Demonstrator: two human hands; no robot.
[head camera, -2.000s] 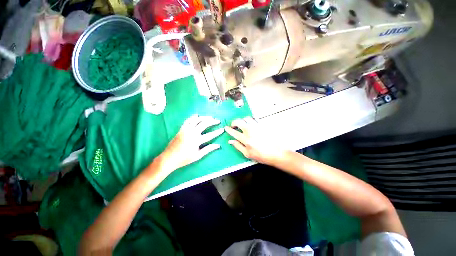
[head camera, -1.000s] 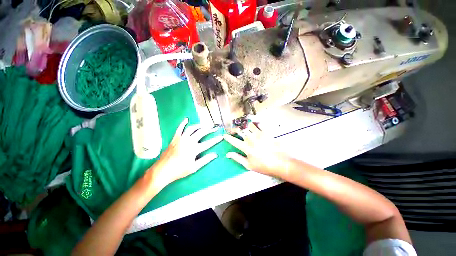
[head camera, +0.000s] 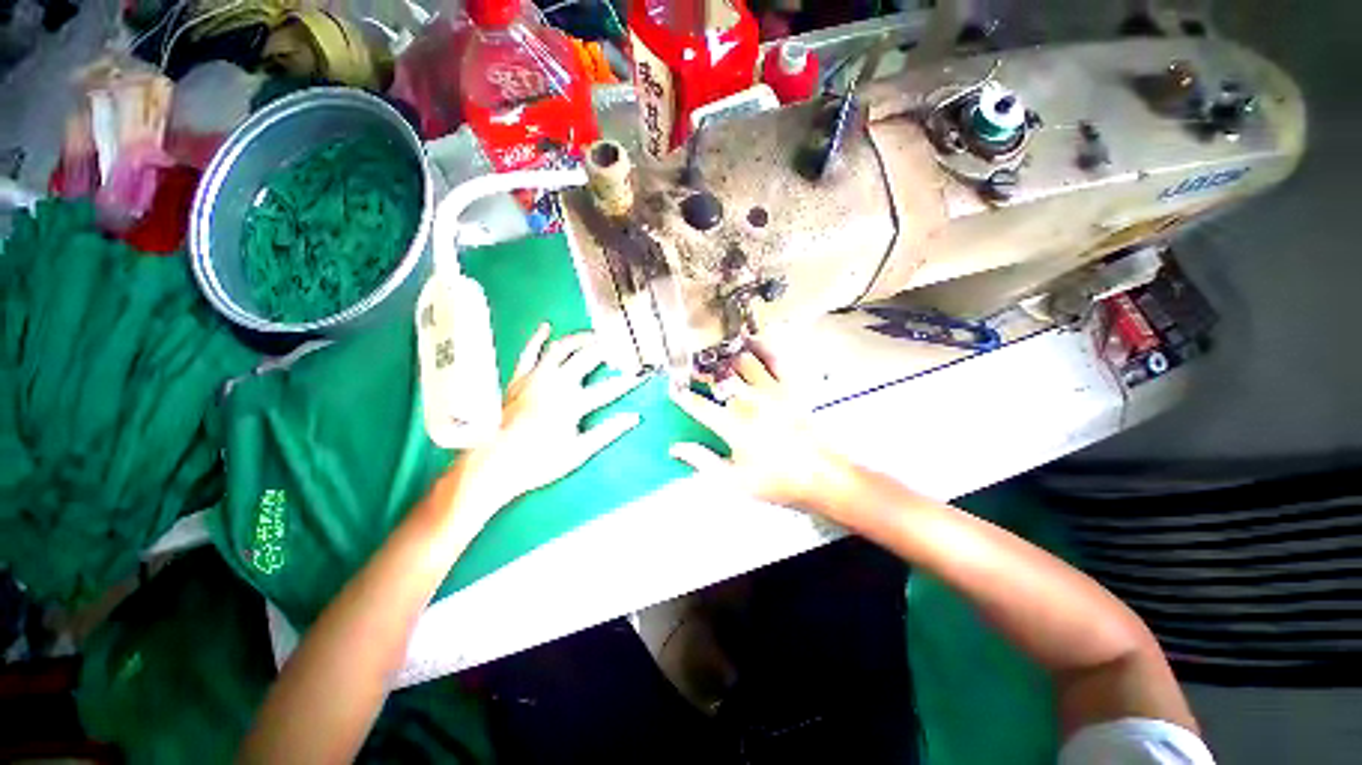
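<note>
A green cloth panel (head camera: 344, 434) with a small pale logo lies flat on the white table, its right end under the head of the cream sewing machine (head camera: 792, 209). My left hand (head camera: 556, 411) lies on the cloth left of the needle area, fingers spread, palm down. My right hand (head camera: 759, 434) rests at the cloth's right end, just below the presser foot (head camera: 720, 359), fingertips on the cloth. Neither hand visibly pinches it. The needle tip and the cloth edge there are hidden by fingers and glare.
A metal bowl (head camera: 314, 209) of green strips stands behind left, beside heaped green pieces (head camera: 105, 404). A white lamp (head camera: 457, 359) overhangs the cloth. Dark snips (head camera: 934, 329) lie right of the needle. Red bottles (head camera: 523, 90) stand behind; small red-black boxes (head camera: 1143, 329) sit at right.
The cloth's right end and both hands have moved nearer the presser foot than two seconds ago. In the last second my left hand shifted slightly left and up. The camera view has also shifted.
</note>
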